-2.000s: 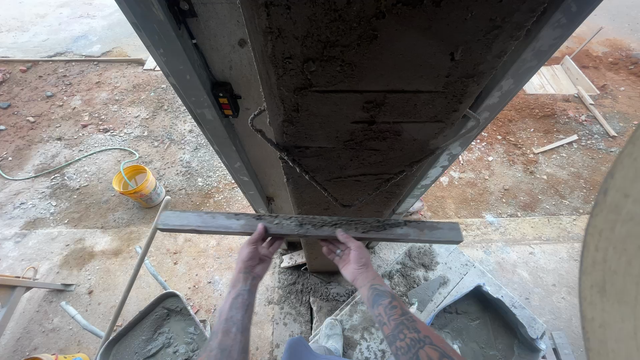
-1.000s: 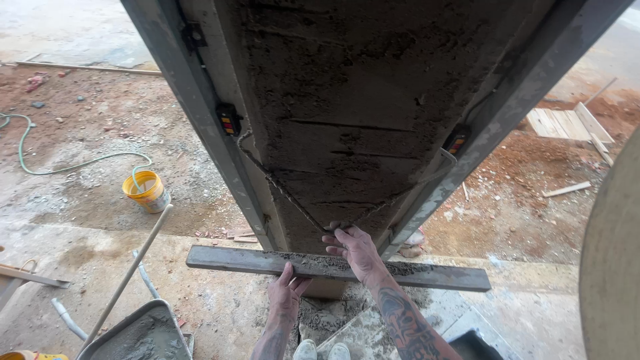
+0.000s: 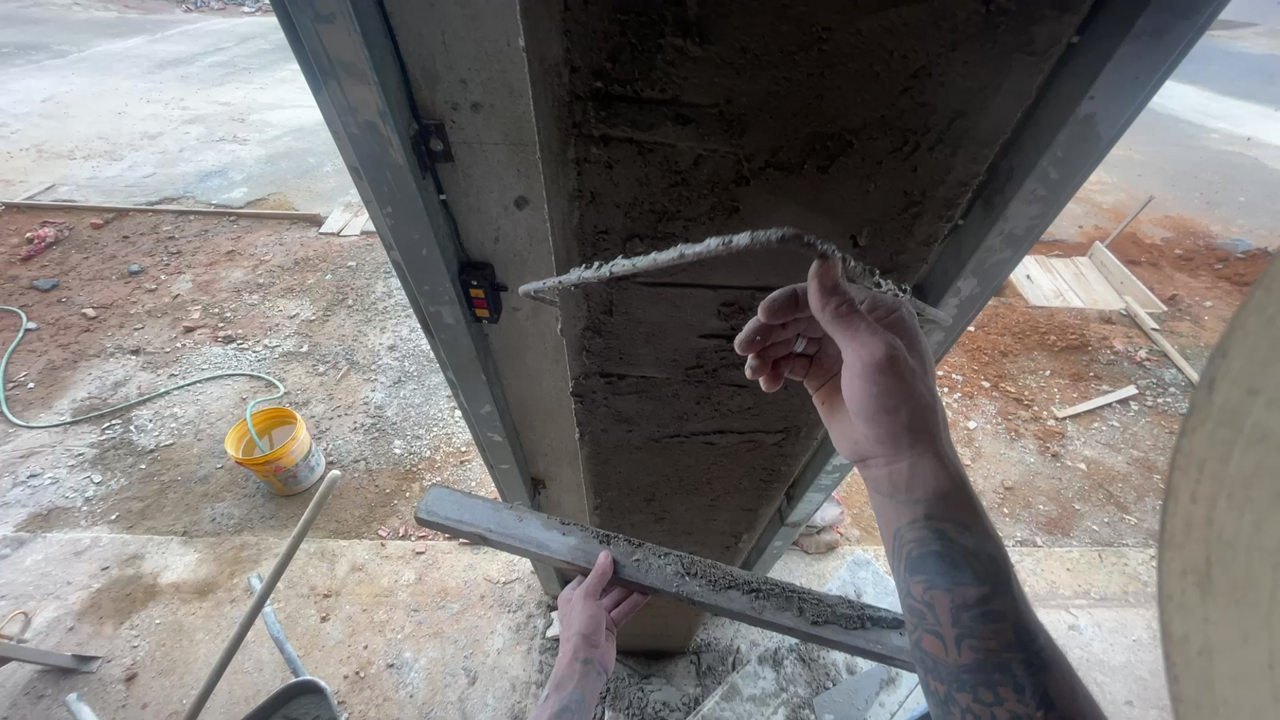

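My left hand [image 3: 592,622] holds a long straightedge bar [image 3: 540,537] from below near its middle. The bar slants down to the right, wet mortar lies along its edge, and my right forearm hides its right end. My right hand [image 3: 835,350] is raised before the column, a fingertip against a bent, mortar-crusted metal rod [image 3: 690,250]; its other fingers are loosely curled and hold nothing. The rod spans the rough mortar face of the column [image 3: 690,420], between metal side rails [image 3: 400,230]. A small black device with coloured marks [image 3: 481,293] sits on the left rail.
A yellow bucket [image 3: 275,450] with a green hose [image 3: 140,402] stands on the dirt at left. A wooden handle [image 3: 262,600] leans near a mortar container [image 3: 295,700]. Boards [image 3: 1080,280] lie at right. A large pale curved object [image 3: 1220,500] fills the right edge.
The bent rod, hanging in a V shape before, is now lifted higher. My right hand has risen with it. The bar, nearly level before, now tilts down to the right in my left hand.
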